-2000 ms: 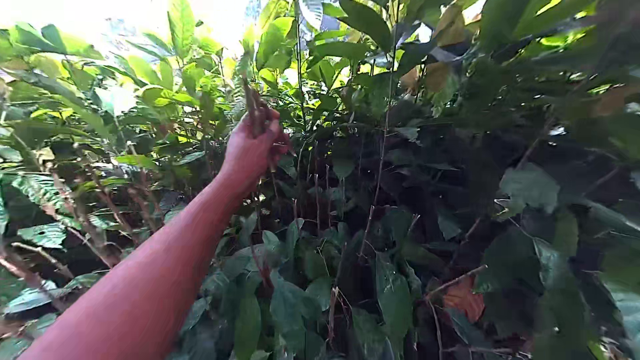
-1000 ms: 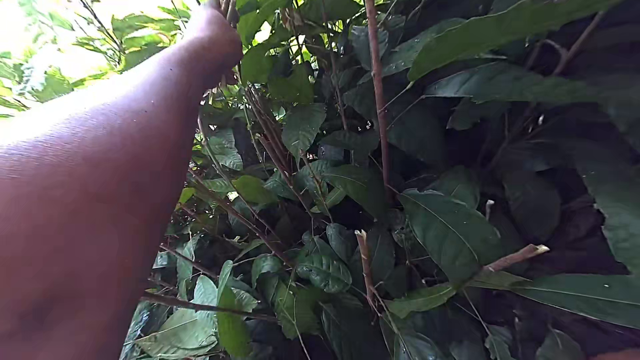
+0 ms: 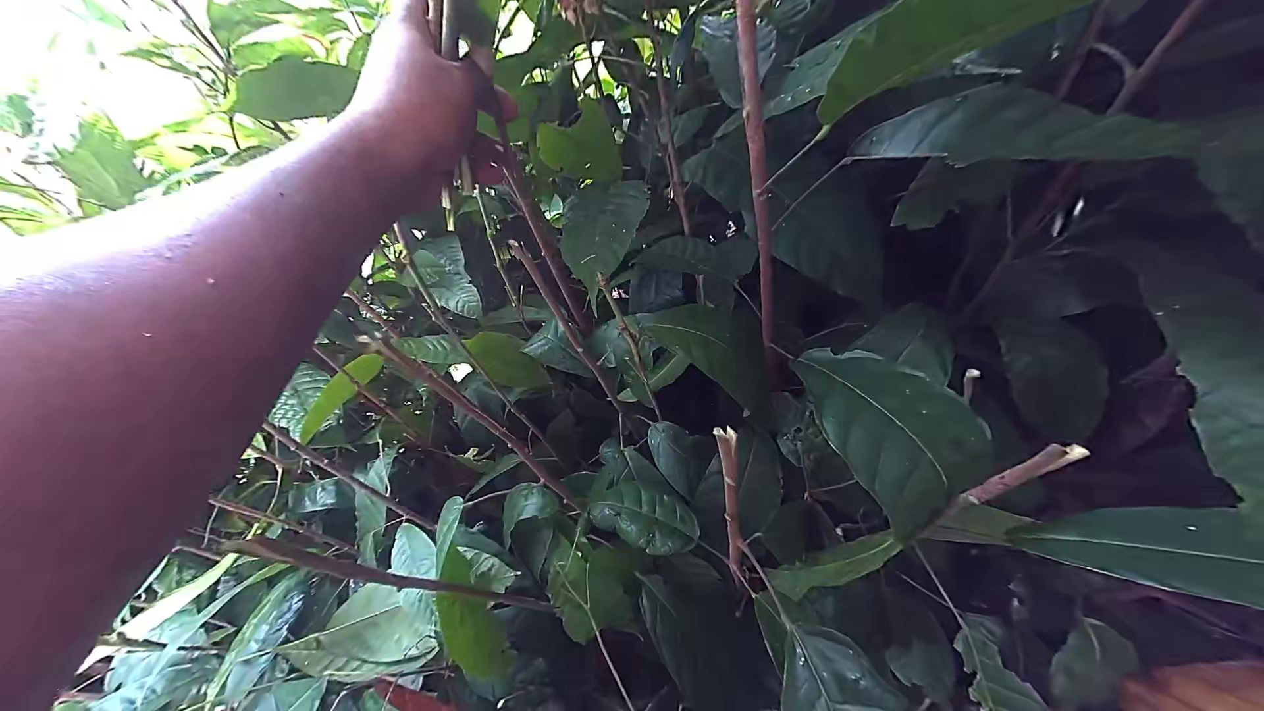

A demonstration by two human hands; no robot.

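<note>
My left hand [image 3: 430, 94] is at the top, left of the middle, its arm reaching in from the left edge. Its fingers are closed around several thin woody stems [image 3: 533, 222] of a leafy shrub; part of the hand is cut off by the top edge. Right of it an upright reddish-brown stem [image 3: 755, 178] rises among broad green leaves [image 3: 894, 434]. Two cut stubs with pale ends, one upright [image 3: 729, 494] and one slanting [image 3: 1022, 472], stand lower down. My right hand is not in view.
Bare branches [image 3: 375, 573] slant across the lower left over more foliage. Large leaves [image 3: 1027, 128] hang at the upper right before dark shade. Bright light comes through the leaves [image 3: 296, 89] at the upper left. A brown dry leaf [image 3: 1200, 686] lies at the bottom right corner.
The view has moved in much closer to the shrub's stems since the earliest frame. Since one second ago, my left hand appears slightly lower in the view, and more of it shows.
</note>
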